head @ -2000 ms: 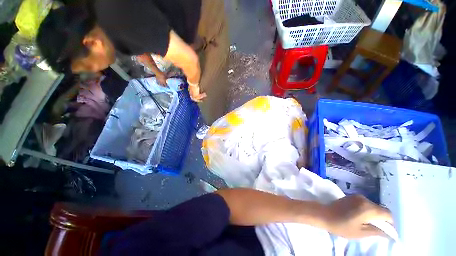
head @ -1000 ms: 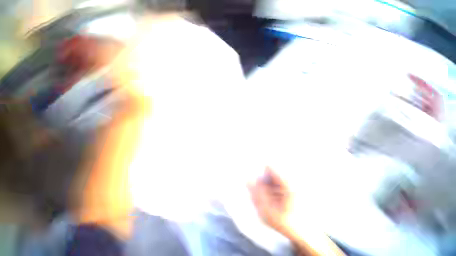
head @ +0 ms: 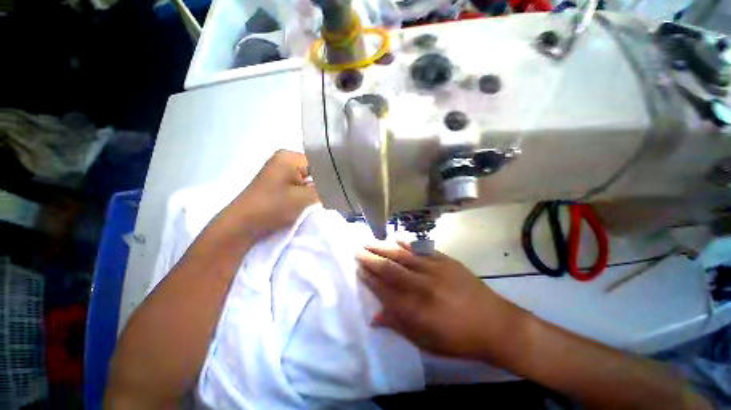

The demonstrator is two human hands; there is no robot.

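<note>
A white garment piece (head: 296,320) lies bunched on the sewing table, its upper edge at the lit needle area of the off-white sewing machine (head: 529,120). My left hand (head: 276,192) is behind the cloth, left of the machine head, its fingers curled on the cloth's edge and partly hidden by the head. My right hand (head: 433,300) lies on the cloth just in front of the presser foot (head: 421,232), fingertips holding the edge there. The needle itself is not clearly seen.
Scissors with one black and one red loop (head: 573,240) lie right of the needle, with a thin tan stick (head: 641,271) beyond. A yellow ring (head: 373,50) is around the post on the head. A blue crate (head: 108,272) stands left of the table, a white basket (head: 22,320) further left.
The view has swung from the floor, the other person and the crates, through a blurred frame, to the sewing machine. Both hands are now on white cloth at the needle area.
</note>
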